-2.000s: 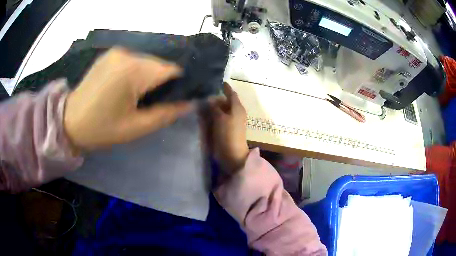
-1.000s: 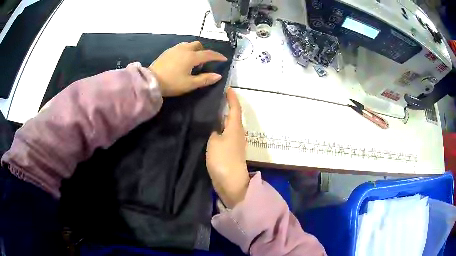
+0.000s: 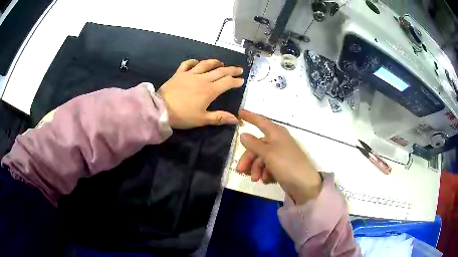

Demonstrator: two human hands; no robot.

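Note:
A large black fabric panel (image 3: 165,165) lies on the white table and hangs over its front edge, with a small shiny metal piece (image 3: 124,64) at its upper left. A thin pale edge shows along its right side. My left hand (image 3: 201,93) lies flat on the panel with fingers spread, near the right edge. My right hand (image 3: 276,153) is at that edge, index fingertip touching it beside my left thumb, other fingers loosely bent. The panel's upper right corner is by the presser foot area (image 3: 249,56) of the sewing machine (image 3: 321,30); the needle cannot be made out.
A dark glittery heap (image 3: 329,78) lies under the machine head, right of the needle area. Thread snips (image 3: 374,156) with pink handles lie at the right of the table. A blue bin (image 3: 427,228) with white sheets is at lower right. Printed ruler marks (image 3: 374,198) run along the front edge.
The white sheet seen earlier is now mostly hidden under the black panel, which was laid flat. My left hand has flattened on it. My right hand has turned inward and points at the edge. The view has shifted.

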